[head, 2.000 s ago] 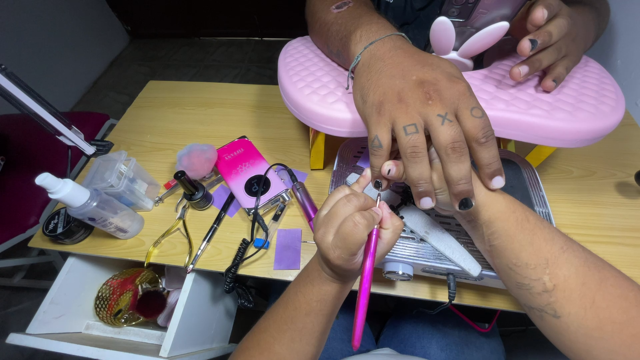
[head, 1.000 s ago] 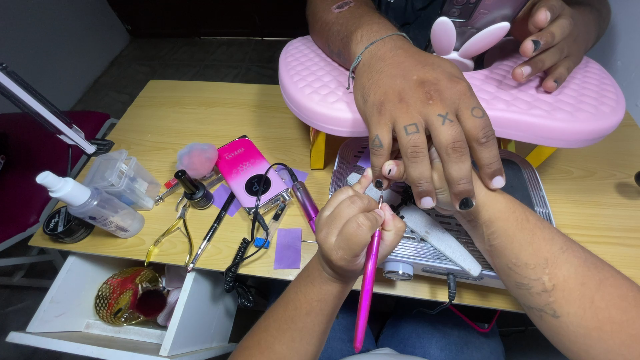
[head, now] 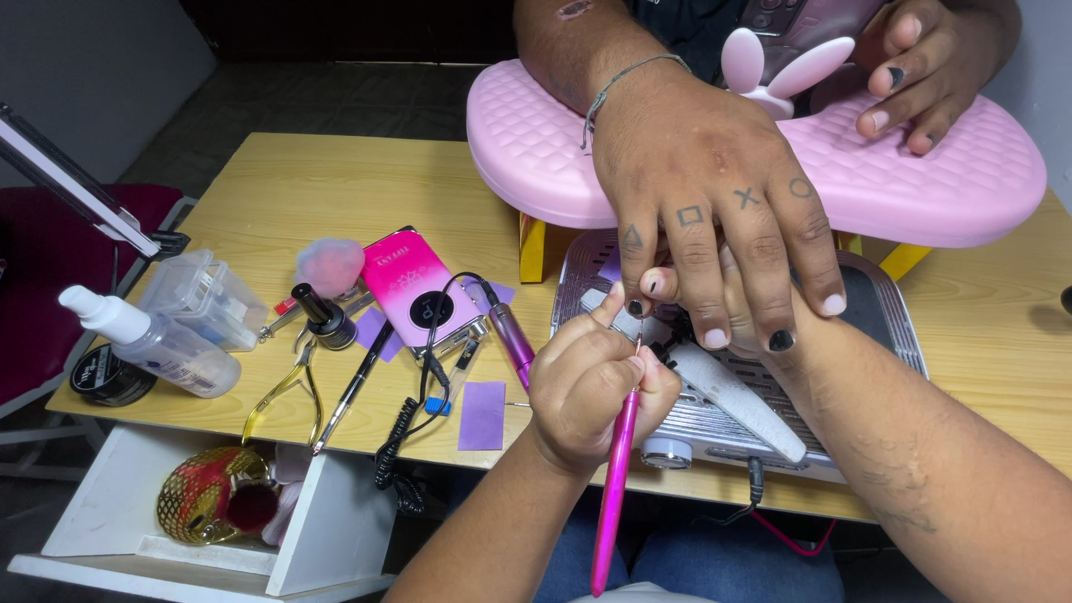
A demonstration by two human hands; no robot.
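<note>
My left hand (head: 590,389) grips a slim magenta nail brush (head: 615,494), its fine tip at a dark-polished fingernail of another person's hand (head: 712,176). That hand lies palm down with fingers spread, and bears small tattooed shapes; some nails are black, others bare. My right hand (head: 737,306) holds it from below and is mostly hidden under it. Beneath both sits a metal-grilled nail dust collector (head: 871,310) with a grey nail file (head: 737,402) on top. The other person's second hand (head: 930,75) hovers over a pink quilted armrest (head: 536,142).
On the wooden table (head: 276,184) at left are a pump bottle (head: 180,356), a clear plastic box (head: 205,297), a black polish bottle (head: 331,322), gold-handled nippers (head: 289,389), a pink nail drill unit (head: 419,285) with coiled cord, and purple squares (head: 482,416). An open drawer (head: 335,511) juts below.
</note>
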